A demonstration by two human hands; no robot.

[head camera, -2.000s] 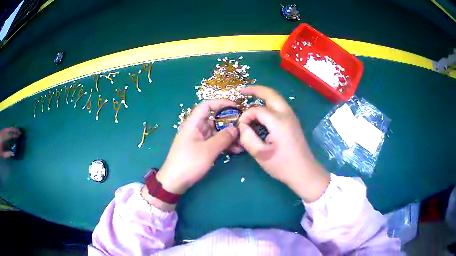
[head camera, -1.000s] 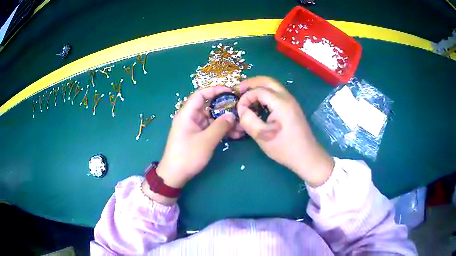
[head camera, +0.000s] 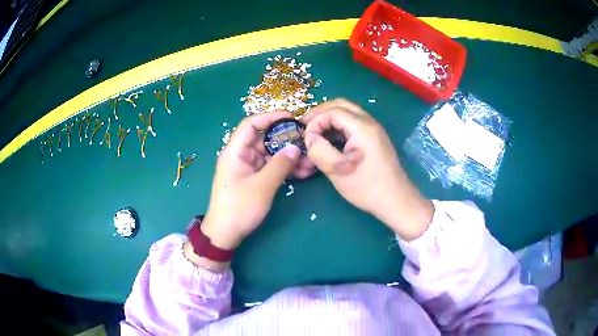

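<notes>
My left hand (head camera: 252, 172) holds a round electronic unit (head camera: 284, 136) with a dark rim, its face up, the thumb on its lower edge. My right hand (head camera: 347, 152) is at the unit's right side, thumb and forefinger pinched together at the rim. A dark round part shows partly between the right hand's fingers; what it is, and whether the fingertips grip something small, I cannot tell. The flex cable pile (head camera: 282, 88), amber and white, lies just beyond the hands.
Laid-out flex cables (head camera: 119, 139) lie at left along the yellow line (head camera: 216, 49). Waiting units lie at lower left (head camera: 125, 222) and beyond the line (head camera: 94, 67). A red plastic tray (head camera: 452, 65) with white pieces and a clear plastic bag (head camera: 452, 172) with white slips are at right.
The view has shifted, so things on the bench appear higher. Another person's hand at the left edge and a unit at the top have gone out of view. Both hands stay at the unit.
</notes>
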